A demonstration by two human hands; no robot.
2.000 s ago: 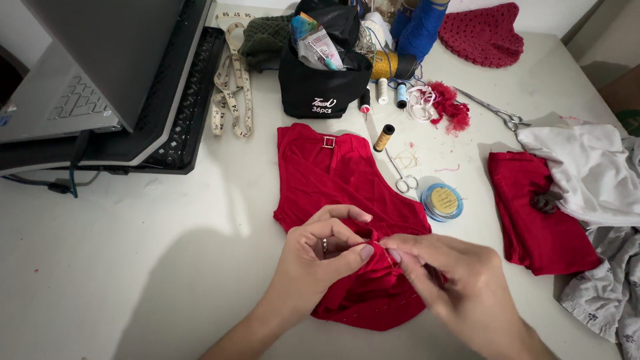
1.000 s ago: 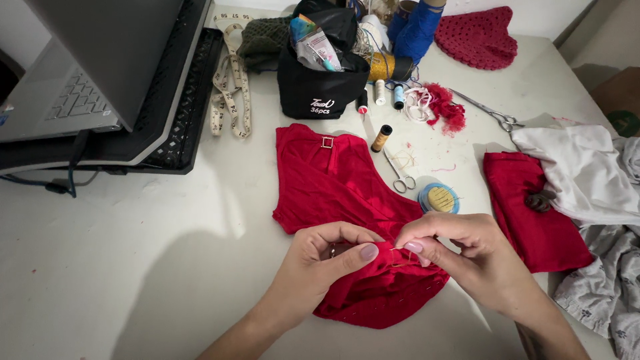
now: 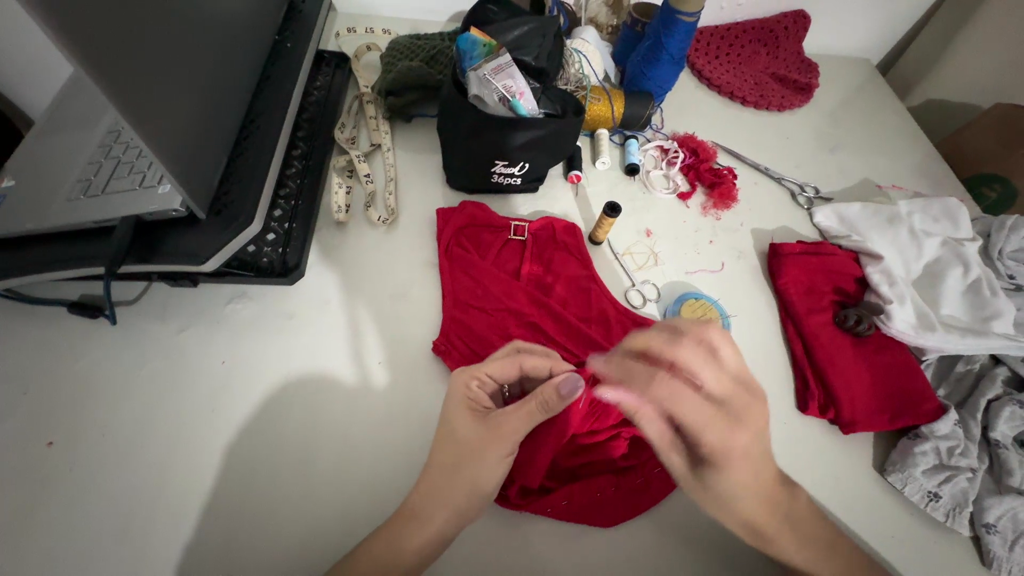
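A red garment (image 3: 520,296) with a small square buckle (image 3: 518,230) lies on the white table. My left hand (image 3: 512,408) pinches a fold of its cloth between thumb and fingertips. My right hand (image 3: 688,408), blurred, is close to the right of that fold, thumb and forefinger a little apart; whether it holds a needle or thread cannot be told. A thin pale line shows by my left thumb. Beyond my right hand are a blue round pin box (image 3: 698,309), small scissors (image 3: 642,294) and a spool of golden thread (image 3: 605,222).
On the left, a laptop (image 3: 120,168) rests on a black stand, beside a tape measure (image 3: 368,152). Behind the garment are a black pouch (image 3: 508,152), thread spools and larger scissors (image 3: 772,174). Folded red cloth (image 3: 832,352) and white cloth (image 3: 920,256) lie at right.
My right hand has opened its pinch somewhat and stands slightly off the fold, where a second ago its fingertips were at the cloth. My left hand keeps its pinch.
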